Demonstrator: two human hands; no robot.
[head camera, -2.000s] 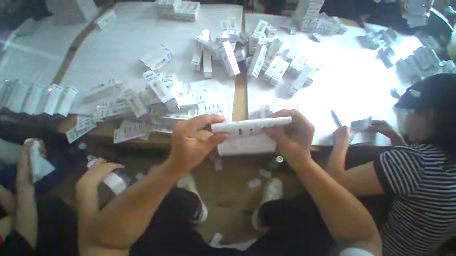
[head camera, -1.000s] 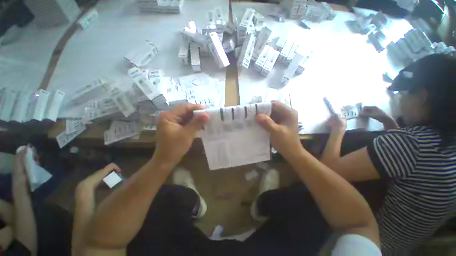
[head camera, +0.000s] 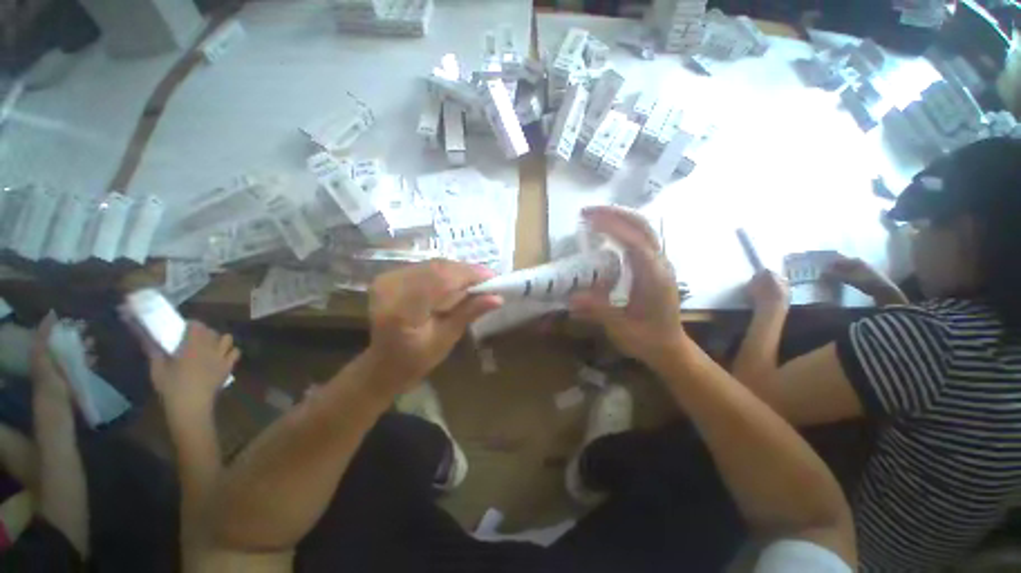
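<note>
A white printed sheet (head camera: 554, 280) with a row of short black bars is held between my two hands above my lap, near the table edge. It is curled, narrow at its left end and wider and rolled at its right end. My left hand (head camera: 431, 313) pinches the left end between thumb and fingers. My right hand (head camera: 633, 280) holds the right end, its fingers curved around the curl. A lower part of the sheet hangs below the bars.
Small white cartons (head camera: 342, 188) lie piled on the table (head camera: 258, 95) ahead and left, with more in the middle. A person in a striped shirt (head camera: 940, 369) works at right. Another person's hands (head camera: 185, 358) hold a white piece at left. Paper scraps (head camera: 569, 397) lie on the floor.
The sheet hung open and flat a second ago; now it is curled and its right end is rolled. My right hand has turned and its fingers are raised. The neighbour's hand at left has risen.
</note>
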